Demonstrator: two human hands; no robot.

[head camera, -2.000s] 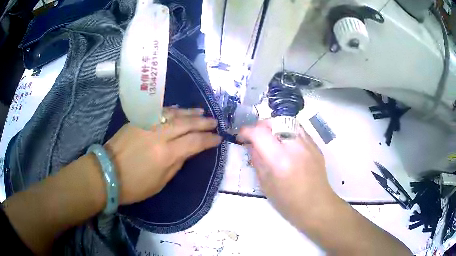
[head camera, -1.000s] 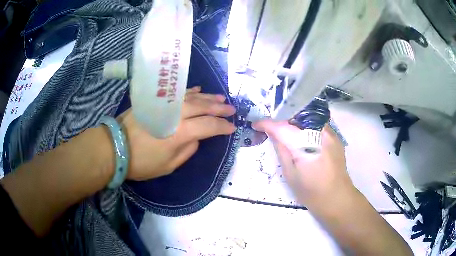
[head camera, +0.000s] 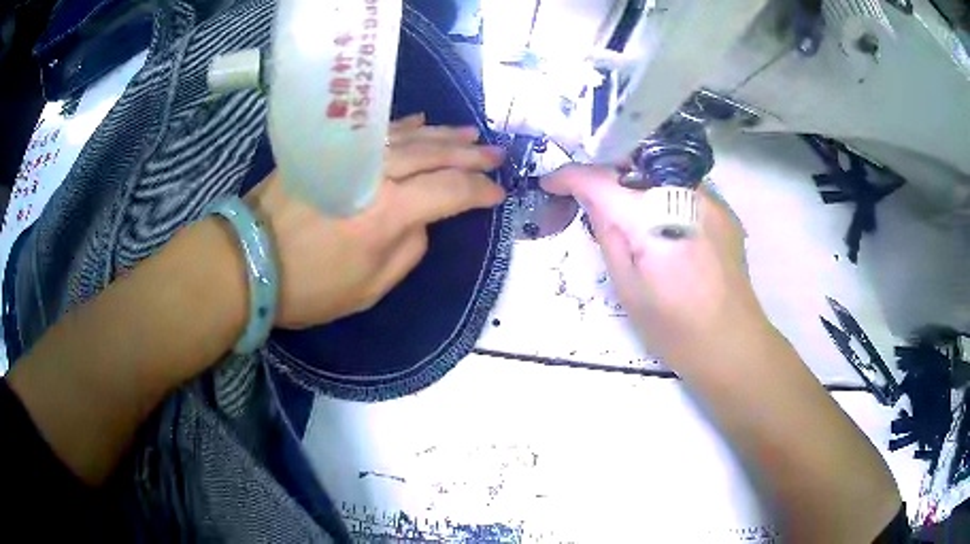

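The dark navy pocket bag (head camera: 425, 287) of the denim garment (head camera: 202, 170) lies left of the needle, its curved overlocked edge at the presser foot (head camera: 519, 159). My left hand (head camera: 362, 223) lies flat on it, fingers spread slightly and fingertips near that edge. My right hand (head camera: 670, 244) is just right of the foot, with its fingertips at a tiny dark fabric strip (head camera: 532, 183). The strip is mostly hidden by the foot and fingers; its far end cannot be made out.
The white lamp head (head camera: 335, 106) hangs over my left hand. The tension assembly (head camera: 675, 175) is above my right hand. Black strips (head camera: 859, 197), thread snips (head camera: 859, 345) and a strip pile (head camera: 927, 393) lie right on the machine bed (head camera: 596, 319).
Both hands, the pocket bag and the machine parts sit higher in the picture as the view shifts. Since two seconds ago, my right fingertips and the strip have come to the presser foot.
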